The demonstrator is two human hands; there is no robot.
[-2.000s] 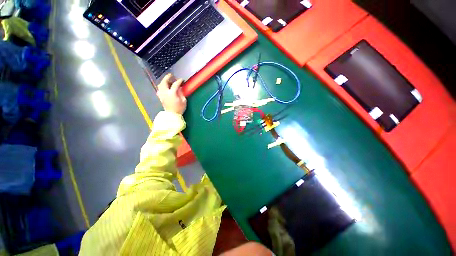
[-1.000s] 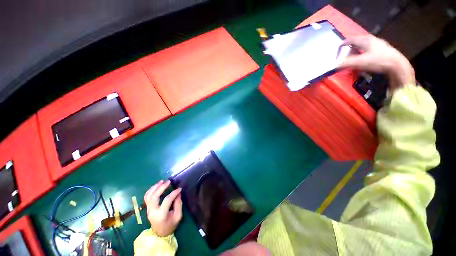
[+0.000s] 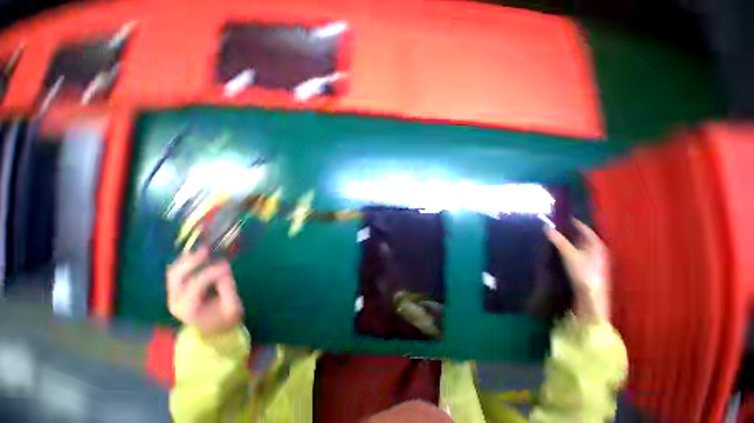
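The whole view is blurred. A black display panel (image 3: 401, 289) lies on the green mat in the middle. An orange-brown flex strip (image 3: 339, 216) runs left from its top edge towards the blurred test board (image 3: 221, 225). My right hand (image 3: 585, 268) grips the right edge of a second black panel (image 3: 521, 268), dark face up, right of the first with a gap between them. Whether it rests on the mat is unclear. My left hand (image 3: 205, 291) is at the near edge of the test board, fingers curled; blur hides whether it holds anything.
Red foam sheets (image 3: 471, 70) line the back of the mat, with black panels (image 3: 279, 59) on them. A tall red foam stack (image 3: 665, 273) stands at the right. The grey laptop (image 3: 78, 206) is at the far left, beside red foam.
My right hand has brought the second panel from above the foam stack down beside the first, now dark side up. My left hand has moved from the first panel's flex to the test board.
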